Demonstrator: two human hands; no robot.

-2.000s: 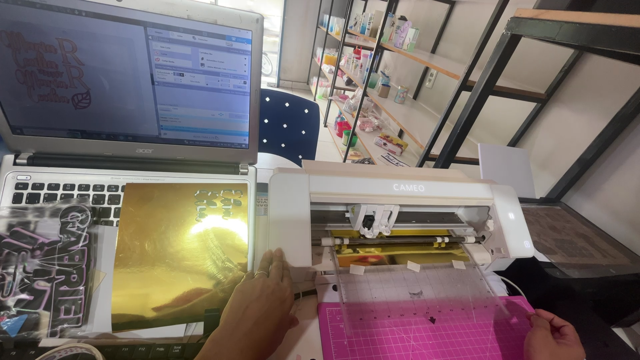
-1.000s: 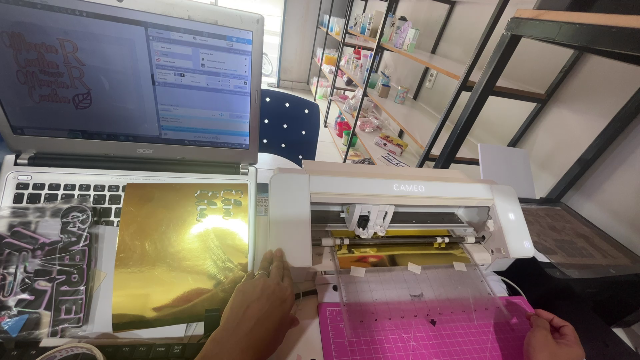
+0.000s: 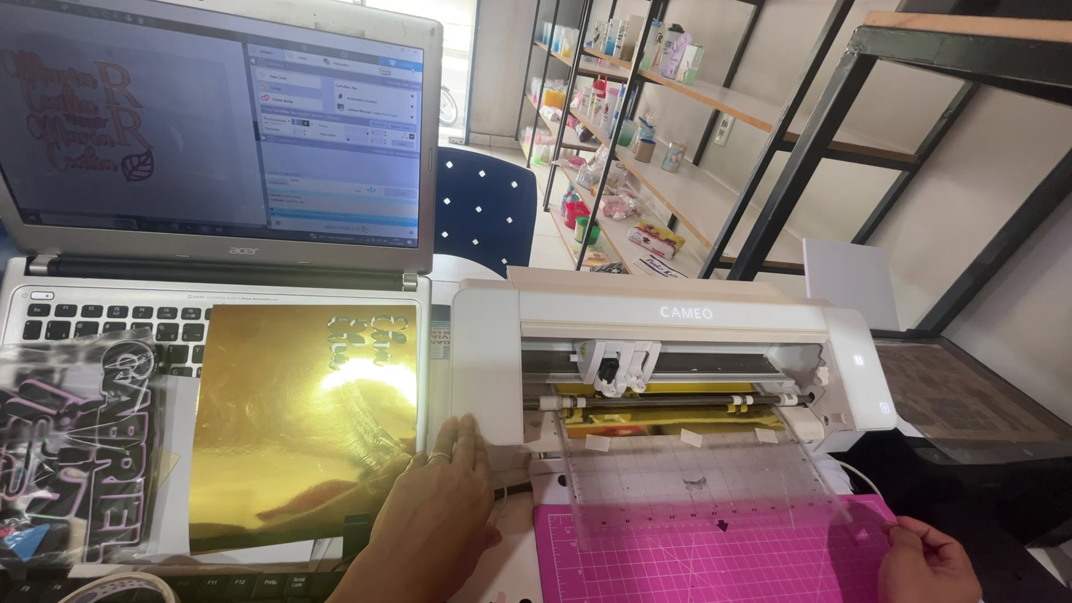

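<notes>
My left hand (image 3: 435,515) rests with its fingertips against the lower left side of a white Cameo cutting machine (image 3: 695,313). A transparent gridded cutting mat (image 3: 703,473) extends from the machine, carrying gold sheet (image 3: 670,420) held by small tape pieces. The carriage (image 3: 615,367) sits left of the middle. Under the mat's front lies a pink gridded mat (image 3: 720,561); my right hand (image 3: 925,561) pinches its right edge between thumb and fingers. Beside my left hand, a gold mirror-like sheet (image 3: 293,435) with cut-out letters at its top right lies on the laptop.
The open Acer laptop (image 3: 243,251) stands at left, with a plastic bag of black letter shapes (image 3: 109,452) on it. A blue dotted chair (image 3: 486,209) stands behind. Metal-framed shelves (image 3: 712,100) with supplies rise at the back right. A cable (image 3: 863,477) runs beside the machine.
The machine's carriage has shifted left from about two seconds ago, a little along its rail, though its exact path is unclear. Both hands have stayed in place.
</notes>
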